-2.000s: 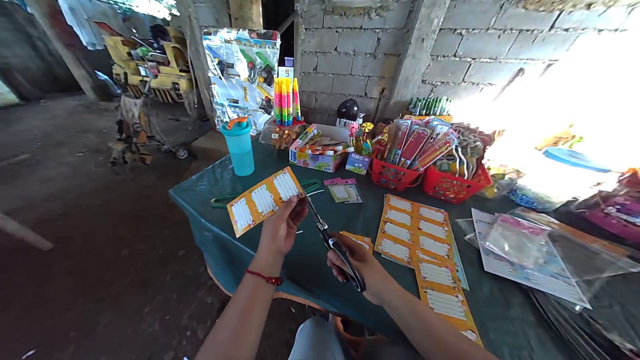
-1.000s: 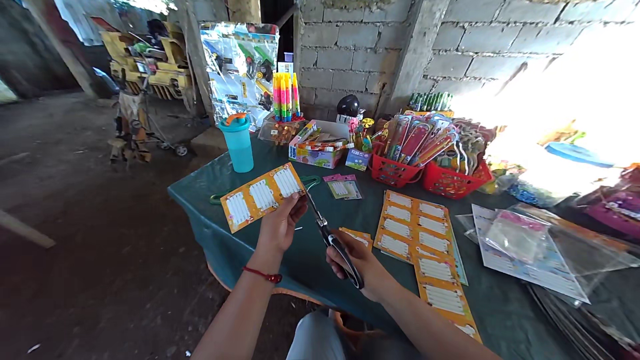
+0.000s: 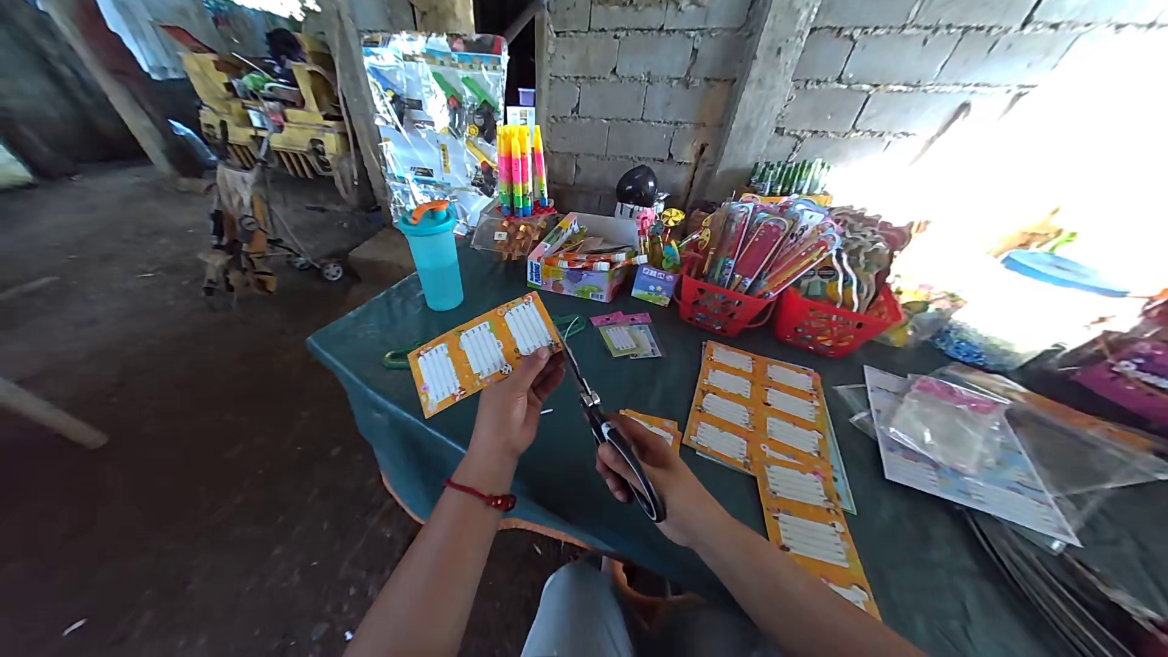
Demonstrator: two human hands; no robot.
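Observation:
My left hand (image 3: 517, 401) holds an orange strip of label stickers (image 3: 484, 351) by its right end, fingers pinched on the lower edge. In my right hand (image 3: 652, 465) is a pair of scissors (image 3: 598, 420) with black handles, its blades pointing up beside the strip's right edge. Whether the blades touch the paper cannot be told. Orange sheets of labels (image 3: 757, 411) lie on the table to the right, with a long strip (image 3: 817, 534) running toward me. A small orange label piece (image 3: 655, 425) lies just behind my right hand, partly hidden.
The green-covered table (image 3: 365, 338) bears a turquoise tumbler (image 3: 433, 260), a cardboard box of small goods (image 3: 584, 274), two red plastic baskets (image 3: 826, 324) and small packets (image 3: 628, 335). Plastic sleeves (image 3: 958, 429) lie at the right. A block wall (image 3: 639, 82) stands behind.

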